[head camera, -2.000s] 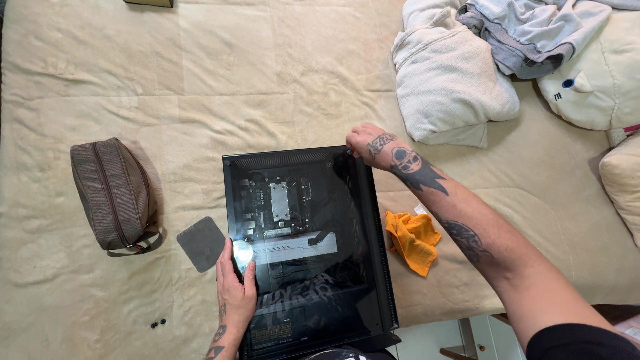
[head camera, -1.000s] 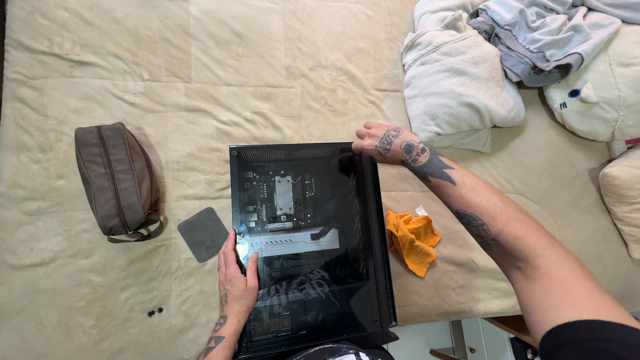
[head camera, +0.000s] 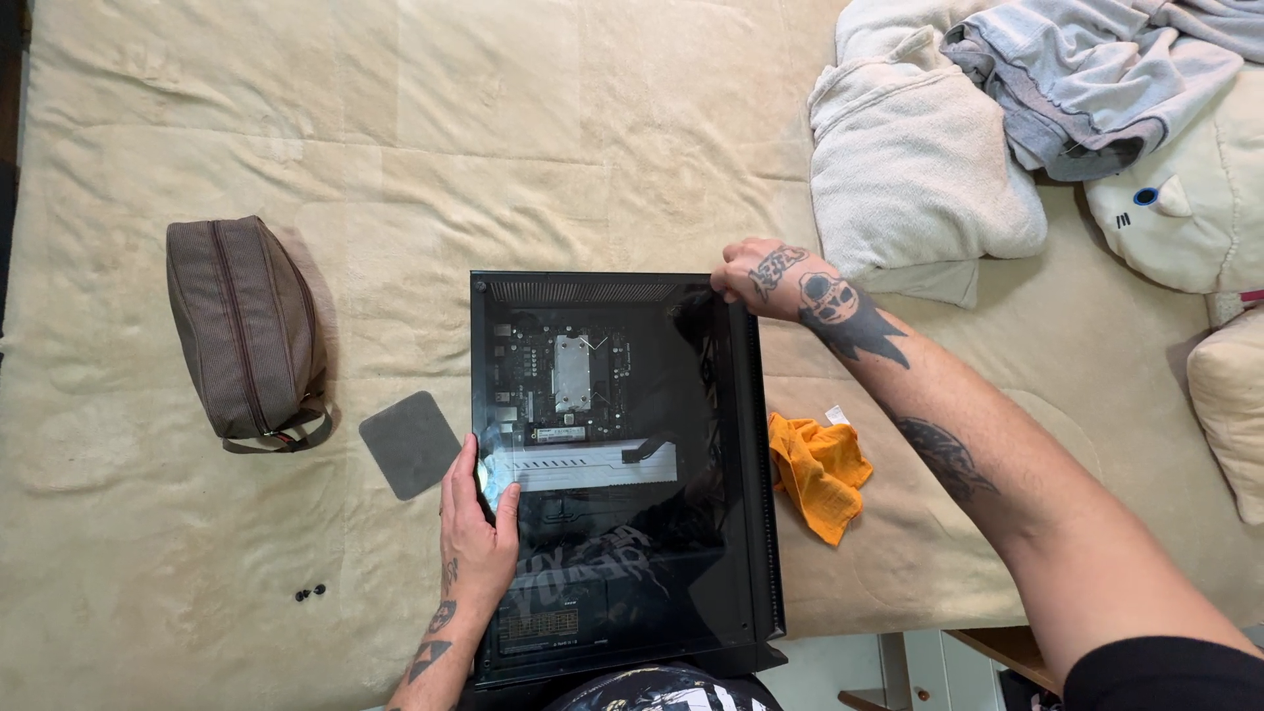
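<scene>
A black computer case (head camera: 632, 553) lies on its side on the bed's near edge, its clear side panel facing up. Through the panel show a motherboard, a silver cooler (head camera: 573, 373) and a white graphics card (head camera: 592, 464). My left hand (head camera: 479, 528) rests against the case's left edge, thumb on the panel. My right hand (head camera: 755, 276) is at the upper right corner, fingers curled on the edge; its fingertips are partly hidden, so whether it pinches something is unclear. Small black screws (head camera: 310, 592) lie on the cover at the lower left.
A brown zippered bag (head camera: 247, 331) and a grey square pad (head camera: 410, 444) lie left of the case. An orange cloth (head camera: 820, 474) lies beside its right side. Folded light fabric (head camera: 918, 168), grey clothing (head camera: 1096, 79) and a white plush toy (head camera: 1175, 207) occupy the upper right.
</scene>
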